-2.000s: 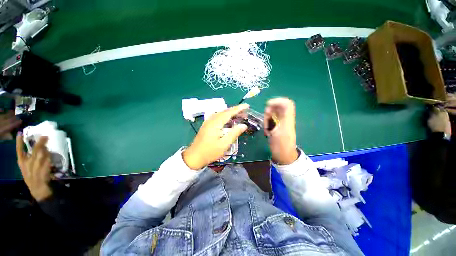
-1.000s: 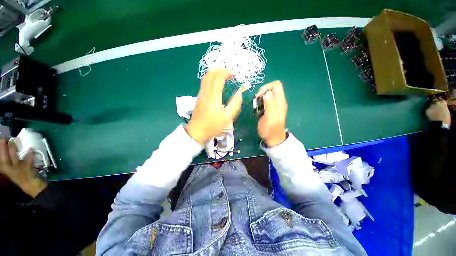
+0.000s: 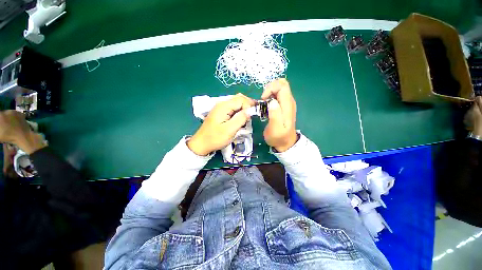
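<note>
A dark square camera module (image 3: 264, 109) is held up between my hands above the bench. My right hand (image 3: 281, 116) grips its right side with thumb and fingers. My left hand (image 3: 222, 124) has its fingertips at the module's left side, and what they pinch is too small to tell. A white camera housing (image 3: 239, 147) lies open below my hands at the bench edge, with thin dark wires at its near end. Its white arm or bracket (image 3: 201, 106) shows beyond my left hand. A tangled heap of white sealing rings (image 3: 252, 60) lies behind my hands.
More dark modules (image 3: 377, 43) lie at the right beside an open cardboard box (image 3: 412, 63). A black fixture (image 3: 39, 82) stands at the left, near another person's hands and a white unit. A blue bin (image 3: 407, 195) with white pieces sits below the bench edge. Another person's hand shows at far right.
My left hand has come back from the ring heap, and both hands have met at the module. The left neighbour's hands have moved, and the black arm there is out of sight.
</note>
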